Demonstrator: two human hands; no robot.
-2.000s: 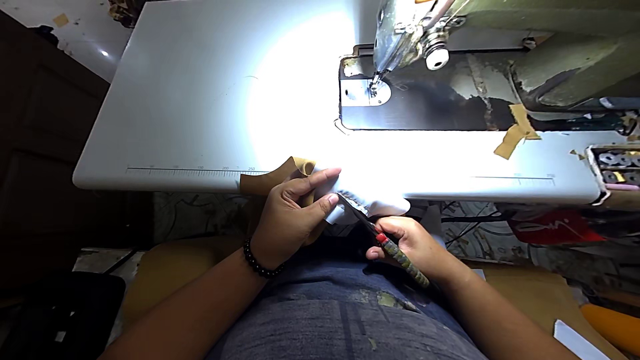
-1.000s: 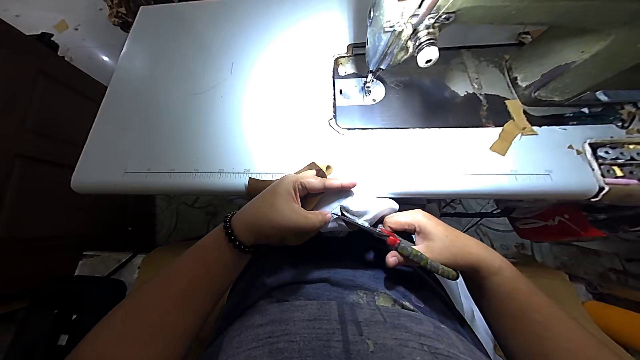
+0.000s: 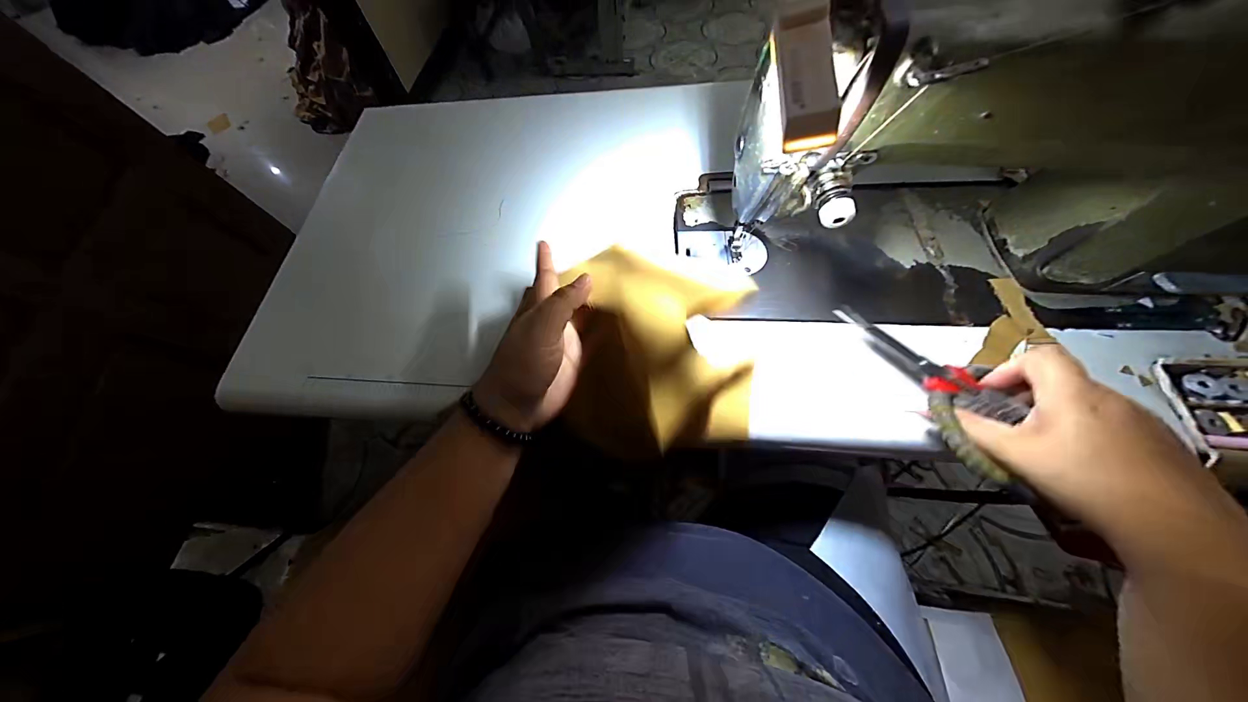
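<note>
My left hand, with a beaded bracelet at the wrist, is at the left edge of a blurred tan-yellow fabric piece; whether the fingers grip it I cannot tell. That piece lies partly over the front edge of the white sewing table. My right hand holds thread snips or small scissors with red parts and a wrapped handle, blades pointing up and left over the table. The sewing machine's needle and presser foot are behind the fabric, under a bright lamp light.
The green sewing machine body spans the upper right. Tan scraps lie near its bed, behind my right hand. A tray of bobbins is at the right edge. White material hangs below the table's front edge.
My hands were close together at the table's front edge, with the blades at white material. Now they are far apart, the right one farther right with the tool, and the tan piece is spread out on the table.
</note>
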